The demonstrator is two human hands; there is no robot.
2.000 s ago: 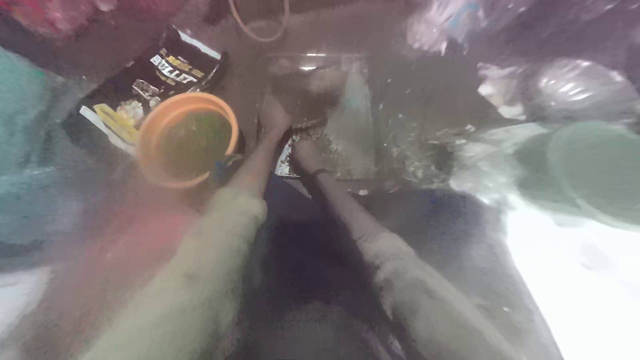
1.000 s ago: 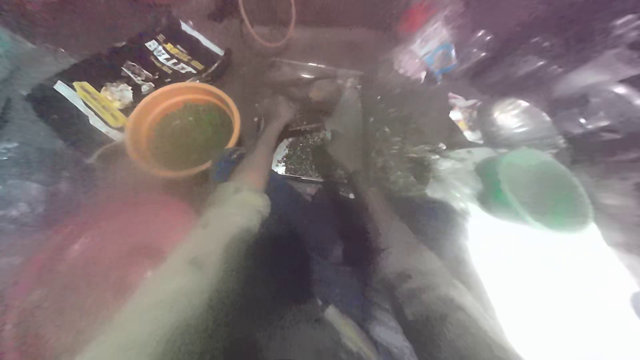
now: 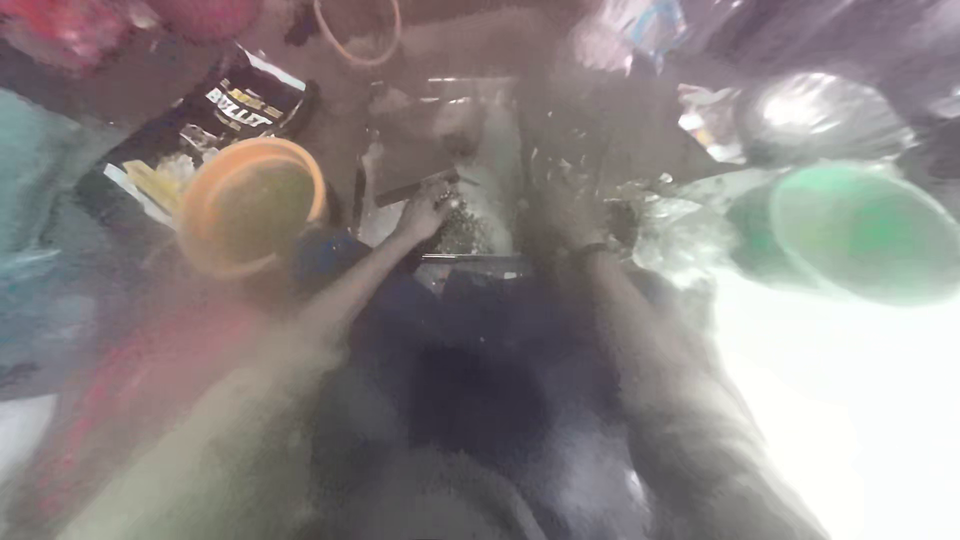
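Observation:
My left hand (image 3: 426, 214) is over a shallow tray (image 3: 471, 257), at a heap of small dark and pale grains (image 3: 466, 225). A thin dark bar (image 3: 416, 186) lies at its fingertips; whether the hand grips it I cannot tell. My right hand (image 3: 574, 217) is off the tray's right side, above scattered bits, and is badly blurred, so its fingers do not show clearly. A band circles the right wrist. An orange tub (image 3: 319, 187) with greenish-brown contents stands left of my left hand.
A black printed packet (image 3: 247, 97) lies behind the orange tub. At the right are a green tub (image 3: 862, 232) and crumpled clear plastic (image 3: 667, 225), with a shiny clear plastic bag (image 3: 825, 112) farther back. A pale hoop (image 3: 358, 58) lies at the top.
My right hand has moved right, from over the tray to beyond its right side. My left hand has come nearer to the grains on the tray.

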